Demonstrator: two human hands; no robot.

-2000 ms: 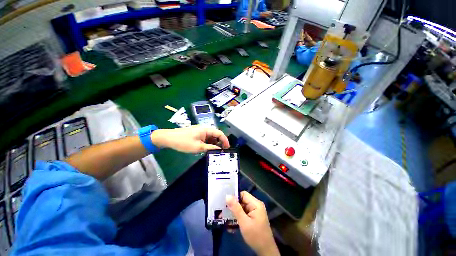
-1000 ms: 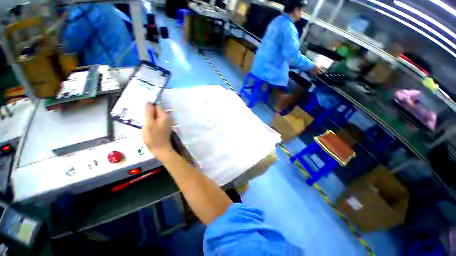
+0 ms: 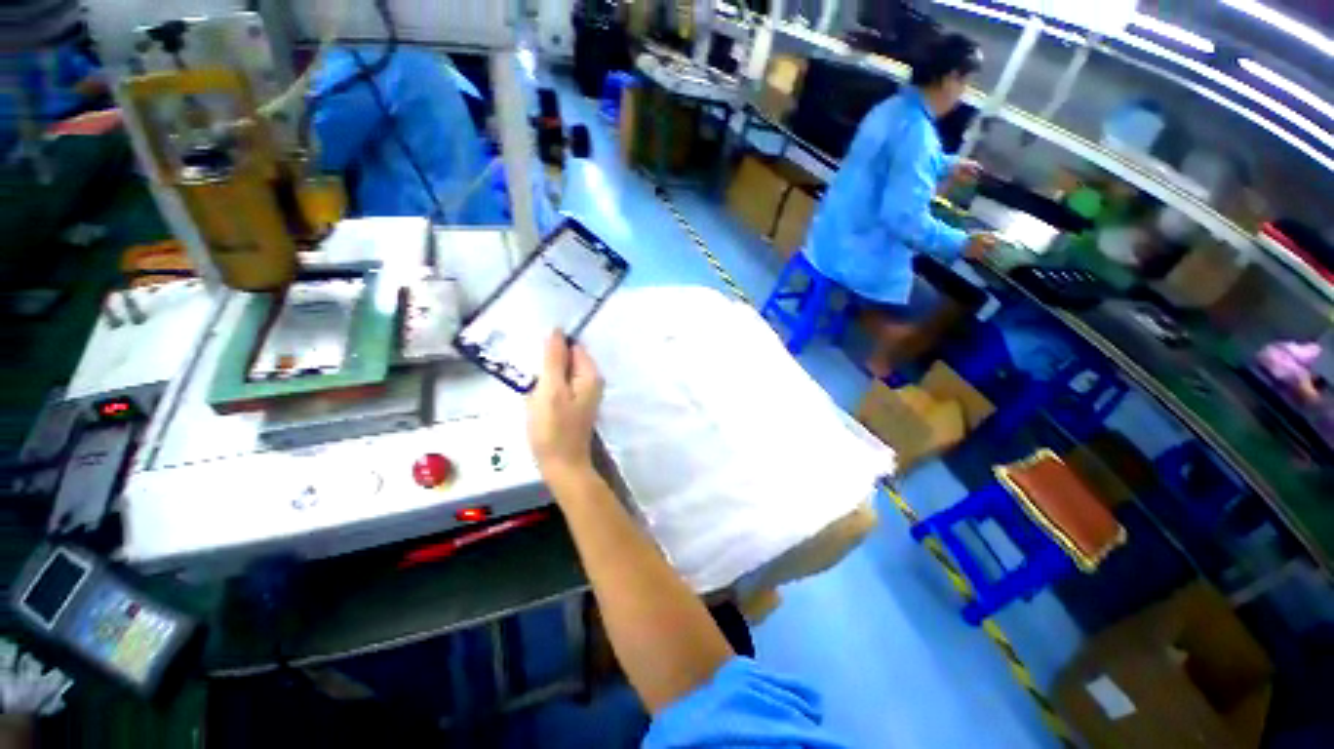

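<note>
My right hand holds a phone middle frame by its lower edge, tilted, above the gap between the press and the white ribbed stack. The frame has a black rim and a silver-white plate. The press stands at the left. Its pale green cover plate lies over the nest under the brass-yellow head, with a light phone-shaped piece showing in its centre. My left hand is not clearly in view; a blurred dark patch at the lower left edge cannot be told.
The white ribbed stack on cartons is right of the press. A grey handheld meter lies at the lower left. A red-handled tool is under the press front. A person in blue works at the far bench, near a blue stool.
My view has swung right from the bench. My left hand has left the frame; my right hand has carried the phone frame from in front of me to the right of the press.
</note>
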